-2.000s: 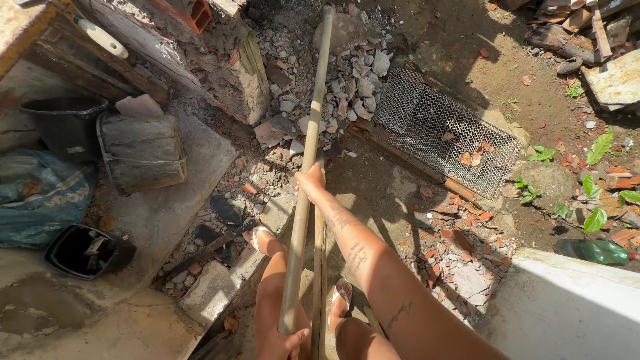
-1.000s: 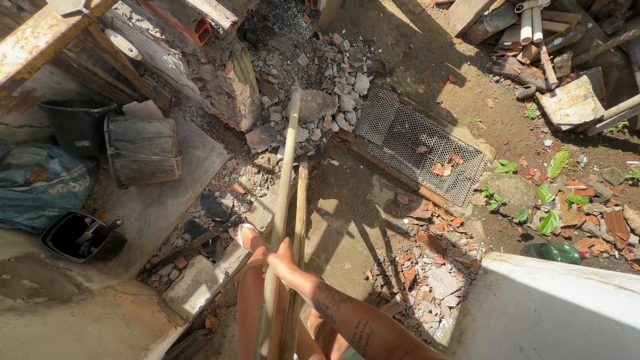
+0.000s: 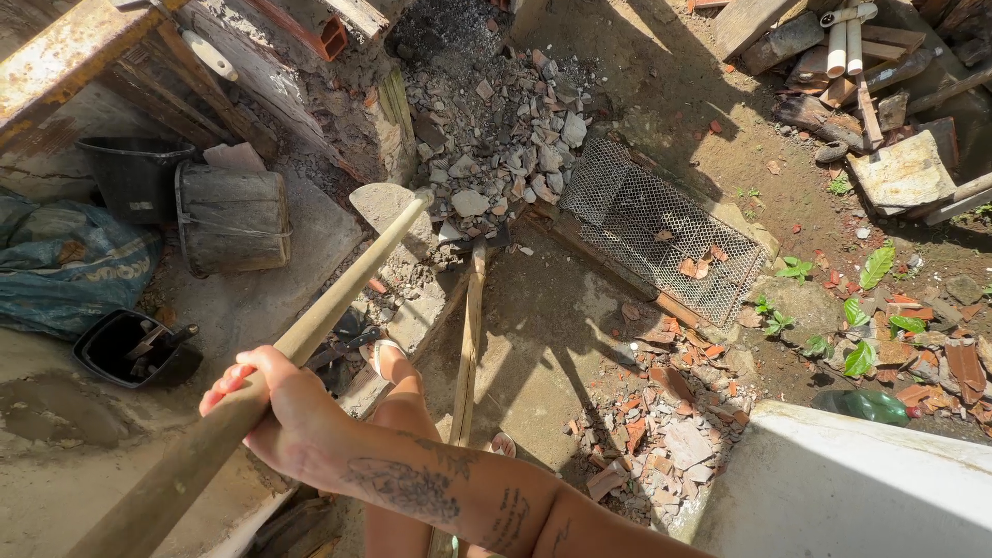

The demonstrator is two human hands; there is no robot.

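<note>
My right hand point(image 3: 271, 411) is closed around the long wooden handle point(image 3: 341, 298) of a shovel, which slants from the lower left up to the middle. Its dusty rounded blade point(image 3: 387, 209) lies beside the left edge of a pile of broken rubble point(image 3: 511, 132). A second long wooden handle point(image 3: 469, 341) stands nearly upright in the picture, between my legs. Its dark metal head, which looks like a hoe point(image 3: 496, 237), rests at the near edge of the rubble; no hand is seen on it. My left hand is out of view.
Black buckets point(image 3: 136, 174) and a blue woven sack point(image 3: 70, 267) stand left, near a black container with tools point(image 3: 136, 349). A metal mesh panel point(image 3: 659, 225) lies right of the rubble. Broken tile point(image 3: 666, 434) and a white ledge point(image 3: 852, 480) are lower right.
My right hand has swung left with the shovel handle, which now slants more and apart from the second handle. My left hand, seen low on the handle two seconds ago, is out of view.
</note>
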